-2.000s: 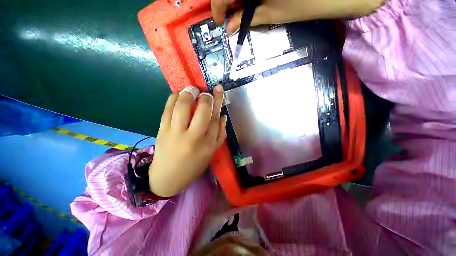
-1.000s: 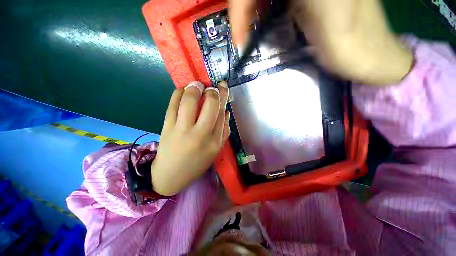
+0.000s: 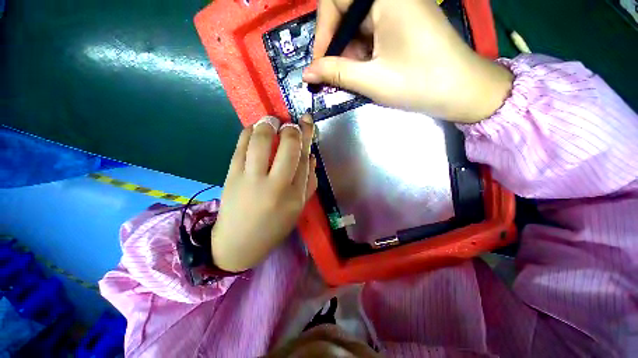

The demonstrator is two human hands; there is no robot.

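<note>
An opened tablet point(image 3: 392, 168) lies in an orange-red foam holder point(image 3: 241, 77). Its shiny silver battery point(image 3: 381, 164) fills the lower part; the mainboard point(image 3: 297, 66) shows at the upper left. My right hand point(image 3: 406, 63) grips a black pen-like tool point(image 3: 350, 26) over the mainboard and partly hides it; the tool's tip is by the thumb, over the board. My left hand point(image 3: 262, 189) lies on the holder's left edge, white cots on two fingertips, one fingertip at the tablet's edge beside the battery's upper left corner. It grips nothing visible.
The glossy dark green bench point(image 3: 126, 84) lies around the holder. A small pale stick point(image 3: 520, 42) lies on it at the upper right. Blue floor with yellow-black tape point(image 3: 136, 189) and blue objects point(image 3: 31, 294) show at the lower left. A dark strap point(image 3: 196, 248) with a thin cord is on my left wrist.
My right hand has turned and the tool has flipped: its pale, slim tip pointed at the board before, and now its black body stands over the mainboard. My left hand has stayed nearly still.
</note>
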